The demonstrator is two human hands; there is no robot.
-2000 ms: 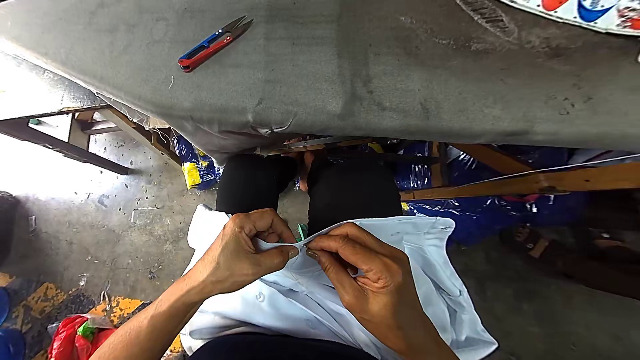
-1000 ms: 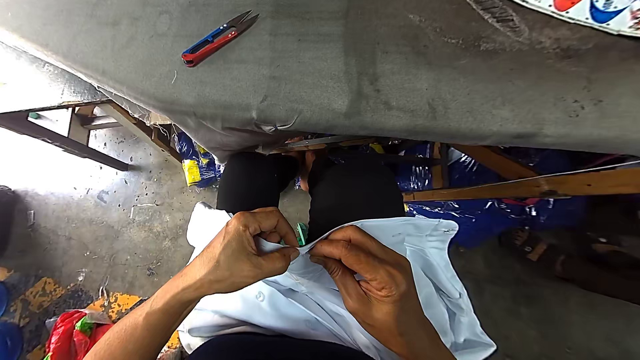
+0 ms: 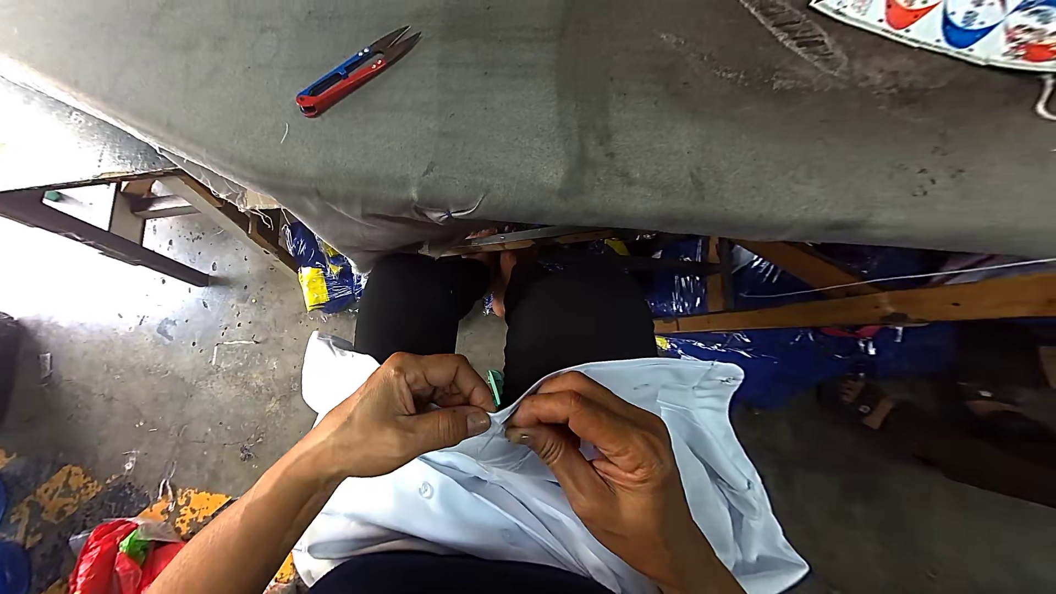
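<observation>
A white buttoned garment (image 3: 462, 511) lies spread across my lap, with a small pale button showing below my left hand. My left hand (image 3: 396, 421) pinches the garment's edge between thumb and finger. Close beside it, my right hand (image 3: 602, 454) pinches the same edge, the two sets of fingertips nearly touching. A small green object (image 3: 495, 386) shows just behind my fingertips; what it is cannot be told. Thread snips (image 3: 357, 73) with red and blue handles lie on the grey cloth-covered table, beyond both hands.
The cloth-covered table (image 3: 528, 148) spans the view ahead, a printed item (image 3: 965, 29) at its far right. Beneath are wooden beams (image 3: 891, 312) and blue plastic-wrapped bundles (image 3: 326, 272). A dark bench frame (image 3: 107, 235) stands left. A red plastic bag (image 3: 120, 561) lies lower left; a sandaled foot (image 3: 862, 400) is at right.
</observation>
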